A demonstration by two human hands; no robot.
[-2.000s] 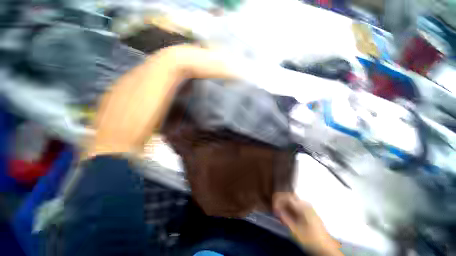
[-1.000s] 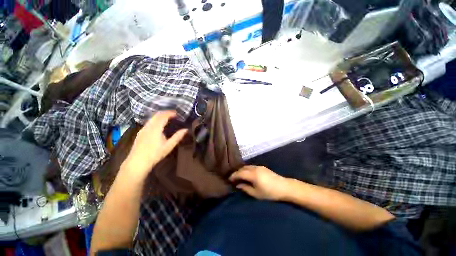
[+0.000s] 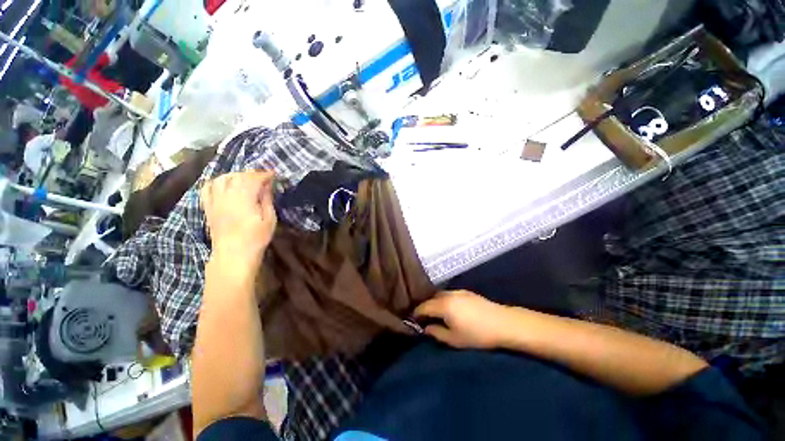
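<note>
My left hand [image 3: 239, 207] has its fingers curled on the plaid fabric [image 3: 185, 288] beside a black band [image 3: 314, 191], left of the sewing machine's needle area. My right hand [image 3: 460, 319] pinches the near edge of the brown fabric [image 3: 331, 297] at the table's front edge. The brown fabric lies in folds between my hands. A thin white cord loop [image 3: 342, 204] lies on the dark cloth near the presser foot [image 3: 376, 142]. The black band and brown cloth reach up to the foot.
The white sewing machine [image 3: 361, 39] stands behind. A thin dark tool [image 3: 437, 146], an orange-handled tool [image 3: 439, 121] and a small brown square [image 3: 532, 151] lie on the table. An open cardboard box [image 3: 637, 159] sits right. More plaid fabric [image 3: 689, 258] hangs at right. A grey motor-like part [image 3: 95, 326] is at left.
My left hand has moved up and left, off the brown fabric onto the plaid. The brown cloth is spread wider and more of the black band shows. My right hand stays at the near edge.
</note>
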